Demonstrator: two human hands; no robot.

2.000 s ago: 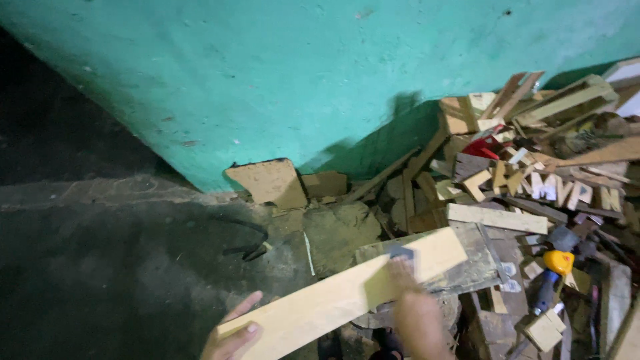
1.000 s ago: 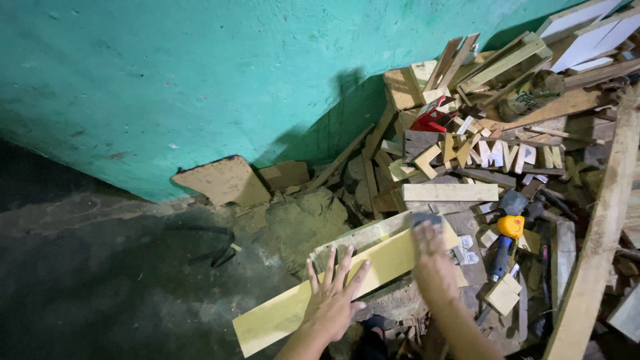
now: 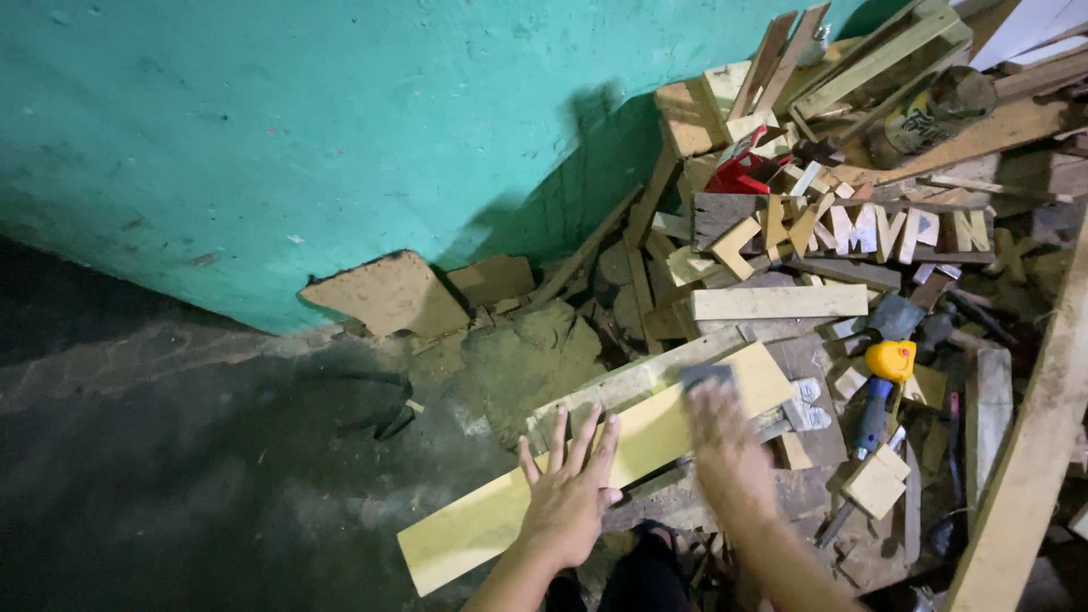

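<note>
A long pale wooden board (image 3: 476,523) lies slantwise on a rough wooden support (image 3: 633,374). My left hand (image 3: 568,501) rests on the middle of the board, its fingers spread and the palm down, gripping nothing. Toward the board's upper right end, my right hand (image 3: 722,433) presses a small dark grey piece (image 3: 705,374), which looks like sandpaper, against the board's face. This hand is blurred, and its fingertips partly cover the grey piece.
At the right lie wooden letters (image 3: 858,229), a pale wood block (image 3: 778,302), a yellow and blue tool (image 3: 890,361), a glass bottle (image 3: 926,119) and a long plank (image 3: 1020,425). A green wall (image 3: 297,136) stands ahead, with a broken board piece (image 3: 391,293) at its foot.
My left hand has gone from the board's lower left end, two seconds ago, to its middle, with the fingers now spread flat. My right hand still has the grey piece on the board.
</note>
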